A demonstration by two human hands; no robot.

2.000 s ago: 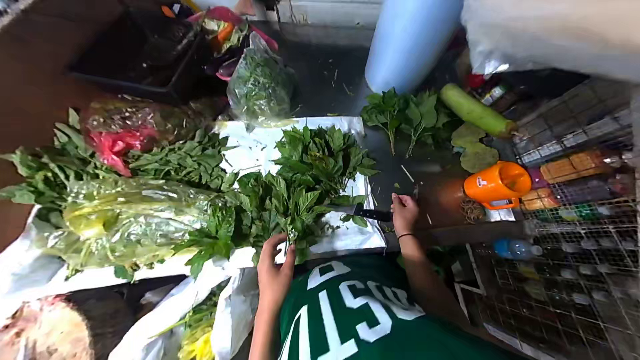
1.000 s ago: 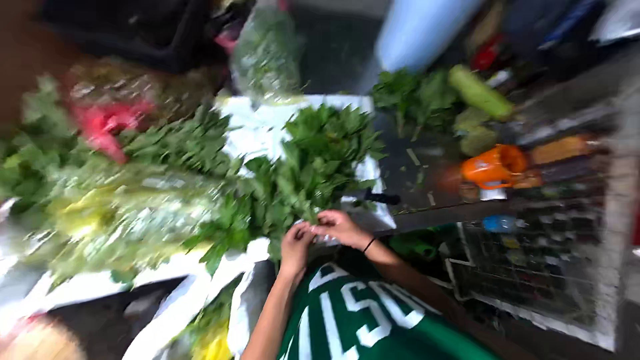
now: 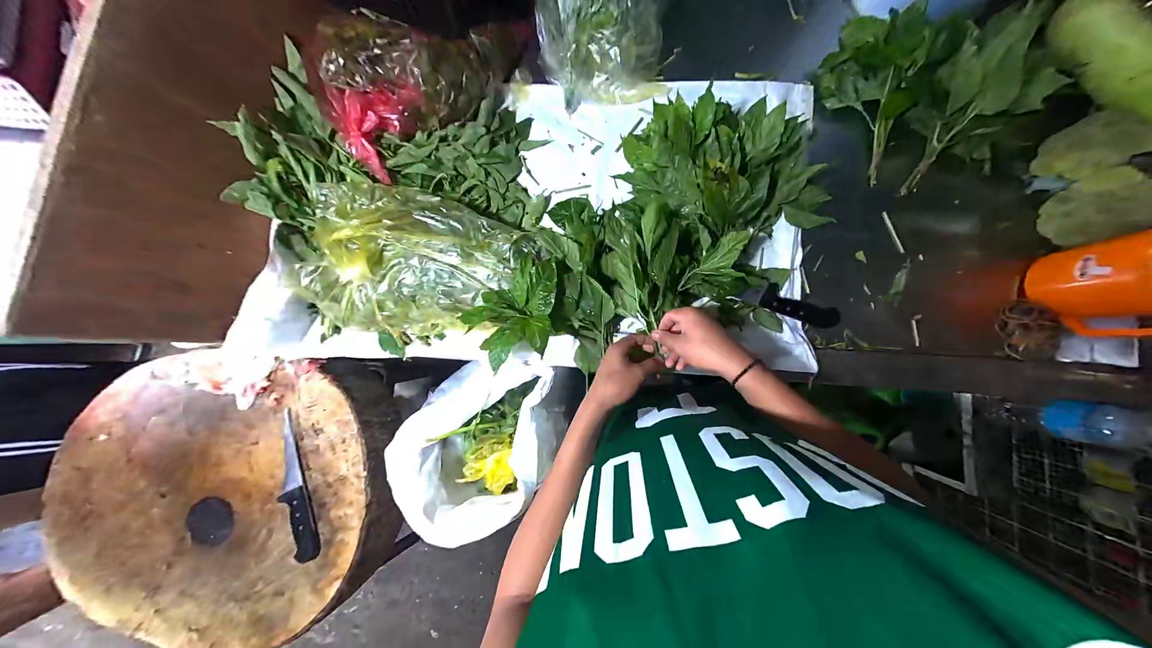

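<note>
My left hand [image 3: 623, 371] and my right hand [image 3: 697, 342] meet at the table's near edge, fingers closed around the stems of a leafy green sprig [image 3: 652, 261]. A pile of leafy greens [image 3: 720, 171] lies just beyond them on white sheeting [image 3: 576, 144]. To the right of my right hand rests a black-handled knife [image 3: 801, 308], its blade mostly hidden under leaves. A clear plastic bag of greens [image 3: 414, 256] lies to the left. Two leafy bunches [image 3: 936, 81] lie apart at the upper right.
At the lower left, a round wooden chopping block [image 3: 180, 468] bears another knife [image 3: 300, 504]; a person's arm [image 3: 27, 596] shows beside it. An open white bag [image 3: 423, 504] hangs below the table edge. An orange container [image 3: 1093, 279] and green gourd [image 3: 1102, 45] are at right.
Two seconds ago my right hand was at the knife's handle; it has let go and moved left to join my left hand at the stems. The view has shifted left and down.
</note>
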